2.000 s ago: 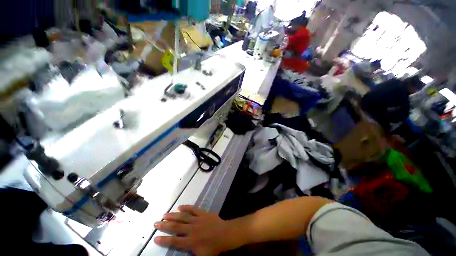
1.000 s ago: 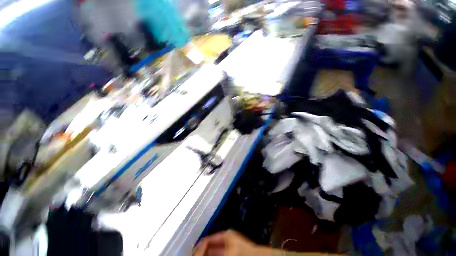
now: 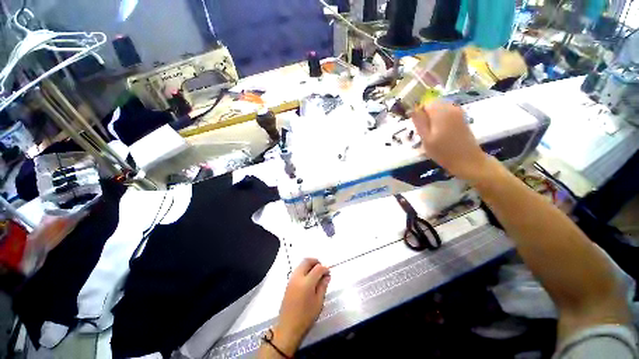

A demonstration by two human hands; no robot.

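The white sewing machine head (image 3: 392, 184) with a blue stripe lies across the middle. My right hand (image 3: 446, 137) is raised over its top, fingers bent together; whether they pinch a thread is too small to tell. My left hand (image 3: 303, 298) is low over the white table, front of the needle area, fingers curled; I cannot tell if it holds anything. Black fabric pieces (image 3: 200, 259) lie to the left of the needle area, with a light grey piece (image 3: 115, 252) among them. Black-handled scissors (image 3: 420, 233) lie on the table right of the needle.
A ruler strip (image 3: 392, 280) runs along the table's front edge. Dark thread cones (image 3: 401, 24) stand behind the machine. White hangers (image 3: 52, 45) hang at the upper left. Another machine (image 3: 186, 80) stands at the back. Grey cloth (image 3: 529, 294) lies below the table edge at right.
The view has swung left, bringing the black fabric pieces into view. My right hand has risen from the table's front edge to above the machine head. My left hand has come into view.
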